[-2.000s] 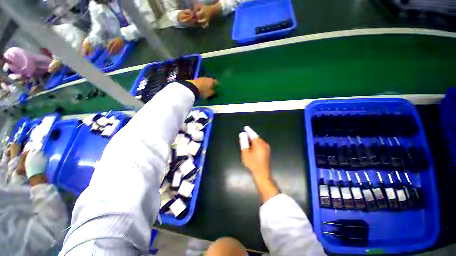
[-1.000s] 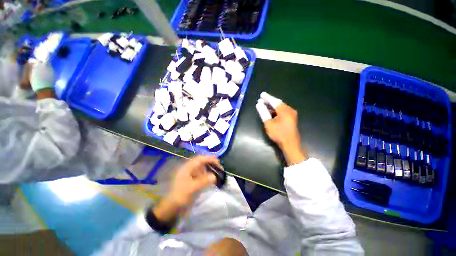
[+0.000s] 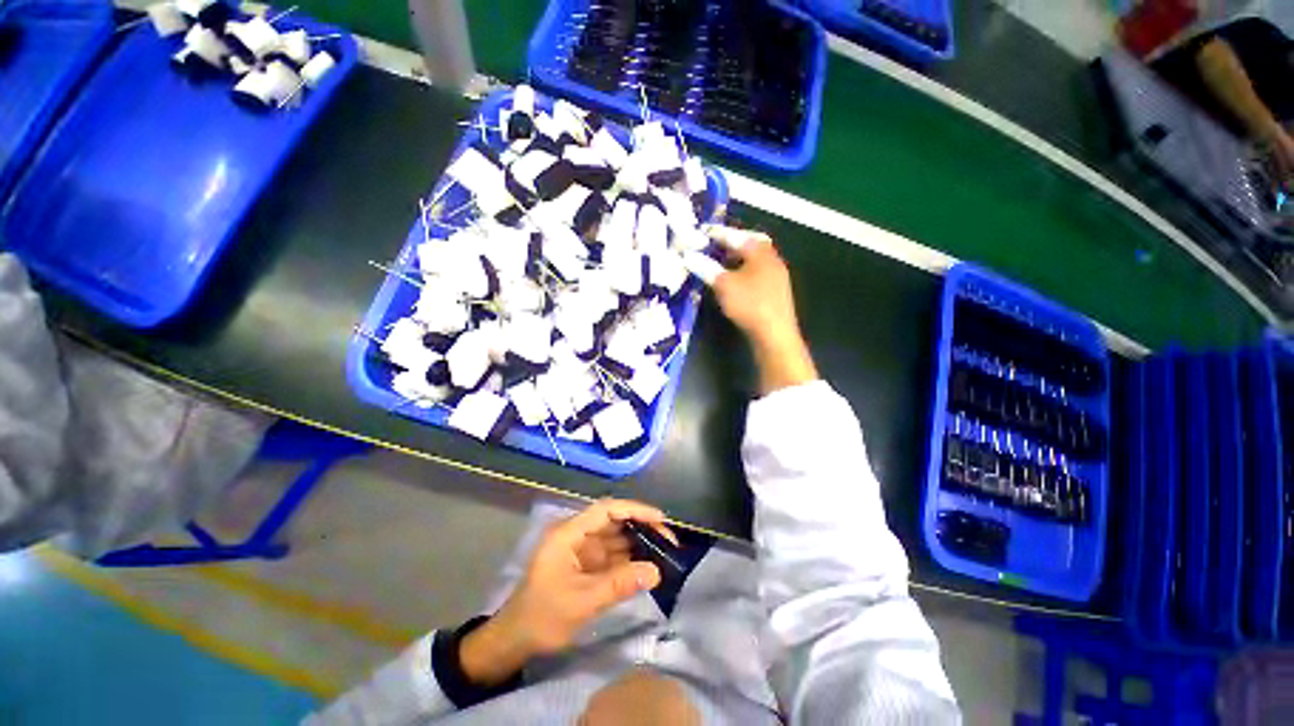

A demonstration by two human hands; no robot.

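Note:
My left hand (image 3: 568,589) is over my lap, below the bench edge, with a black unit (image 3: 656,550) between its fingers. My right hand (image 3: 752,284), with white finger cots, is at the right rim of the parts tray (image 3: 372,372). Its fingertips reach the heaped black-and-white parts (image 3: 532,333); whether they grip one cannot be told. Thin pale leads stick out of the heap. The finished-unit tray (image 3: 1043,553) lies to the right with black units (image 3: 1015,411) in rows.
Stacked blue trays (image 3: 1206,496) stand at the far right. A blue tray of black units (image 3: 681,71) is on the green belt (image 3: 894,156). Another blue tray (image 3: 142,185) with a few white parts is at left. A grey post (image 3: 443,43) rises behind the parts tray. Another person's arm (image 3: 1237,92) shows top right.
My right hand has moved left from the bench to the parts tray. My left hand came back from the belt side to my lap and now shows the black unit. The view has shifted right.

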